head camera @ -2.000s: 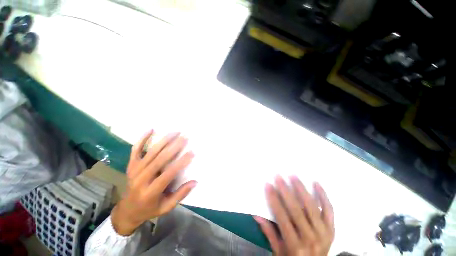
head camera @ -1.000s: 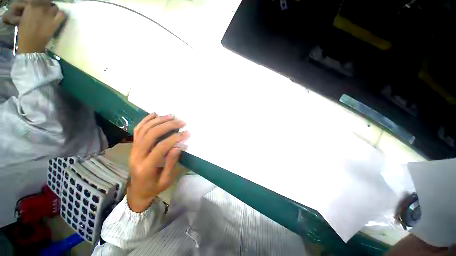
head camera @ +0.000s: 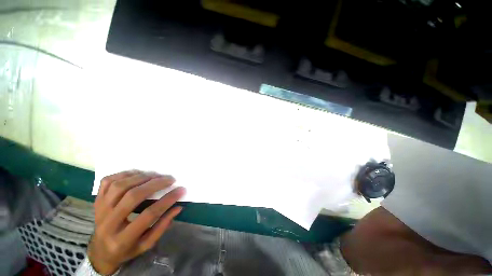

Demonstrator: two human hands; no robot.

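Note:
A flat white sheet lies on the bench in front of the black base plate, its front edge over the green edging. My left hand lies palm down on the sheet's front left part, with fingers a little apart. A second white or greyish sheet is at the right. My right hand and wrist show at the lower right; the fingers are hidden by this sheet. One black round part sits between the two sheets, its right side close to the right sheet.
The black base plate with yellow-edged fixtures and a pale label runs along the back. Green edging borders the bench front. A thin dark wire lies at the left. Stacked blister trays stand low at the left.
The view has shifted right and the neighbour's hand at the far left has left it. The right sheet now lies lower and wider beside the round part. My left hand stays at the bench front.

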